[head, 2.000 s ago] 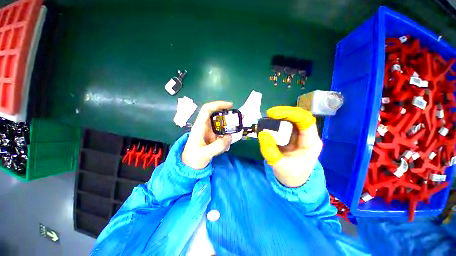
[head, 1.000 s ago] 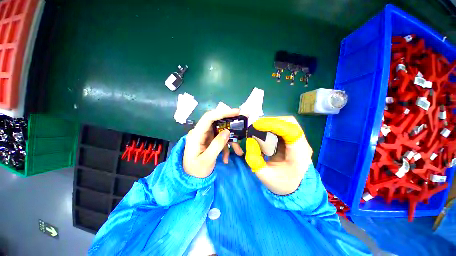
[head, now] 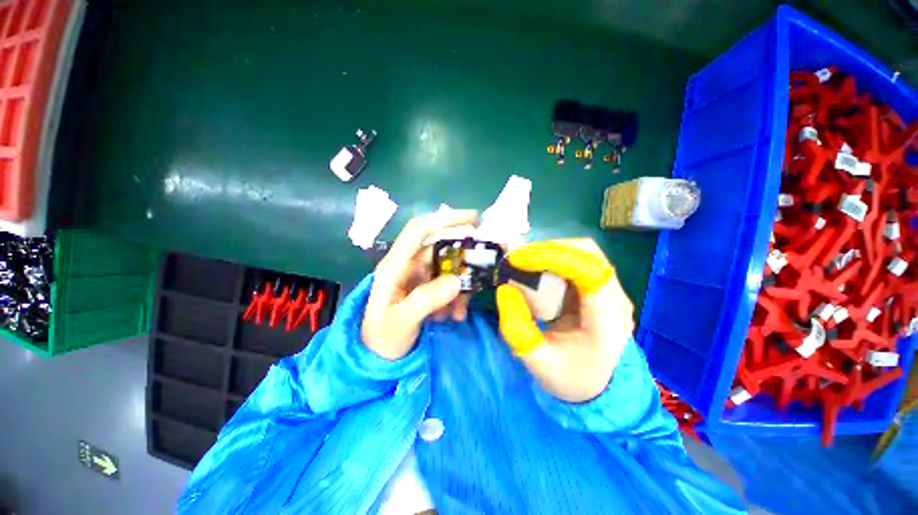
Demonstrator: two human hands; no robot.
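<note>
My left hand (head: 411,292) holds an opened black housing (head: 469,264) with gold and pale detail inside, in front of my chest. My right hand (head: 574,327), with yellow finger cots on thumb and forefinger, holds a black part with a white face (head: 545,292) close against the right side of the housing. My fingers partly hide both parts, and I cannot tell whether they are joined. White wipes (head: 372,216) lie on the green bench beyond my hands.
A small black part with a white label (head: 349,162) lies left. A black holder with small parts (head: 594,125) and a cream-yellow container (head: 652,203) stand right, before the blue bin (head: 720,151) of red parts. A black compartment tray (head: 191,352), green bin (head: 106,292) and red-orange tray (head: 22,101) are left.
My right hand has brought the black part left, up against the housing. Over the last second, its angle has changed slightly, and the housing has shifted a little.
</note>
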